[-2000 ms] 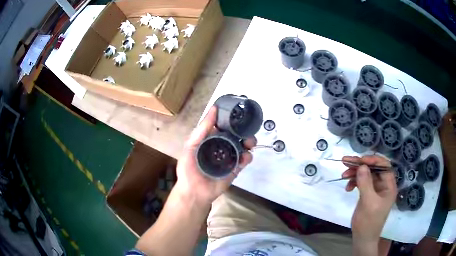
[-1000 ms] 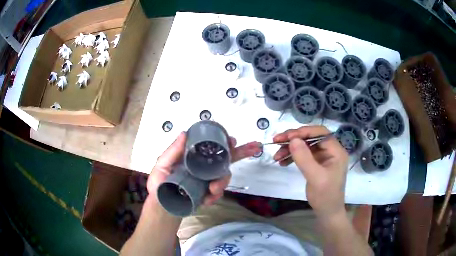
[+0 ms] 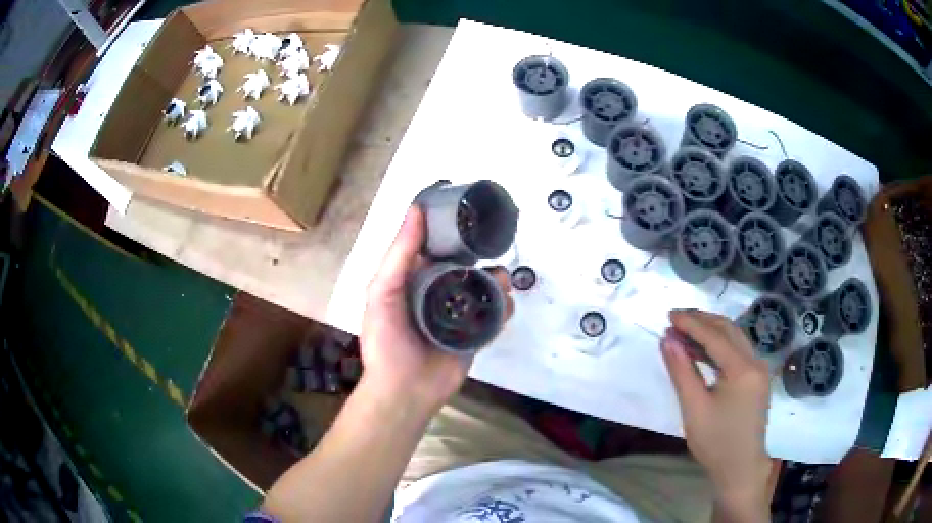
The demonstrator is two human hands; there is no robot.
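Observation:
My left hand [image 3: 404, 337] holds two grey plastic motor housings side by side, open ends facing up towards me. The lower housing [image 3: 459, 307] shows small parts at its bottom; the upper housing [image 3: 470, 221] is tilted to the right. My right hand [image 3: 715, 383] is over the white sheet, right of the housings and apart from them. Its thumb and fingers pinch the thin tweezers [image 3: 691, 348], mostly hidden by the fingers. Small round inserts, dark rings with pale centres, stand singly on the sheet, one [image 3: 593, 325] between my hands.
Several grey housings [image 3: 704, 243] stand grouped on the white sheet [image 3: 491, 112], some with lead wires. A shallow carton [image 3: 286, 209] at upper left holds white impellers [image 3: 245, 124]. A parts carton [image 3: 887, 296] is at right. A deeper carton [image 3: 220, 383] with dark cylinders is below the bench edge.
Since one second ago, the view has shifted. The two housings have turned in my left hand, and my right hand with the tweezers has moved away from them to the right.

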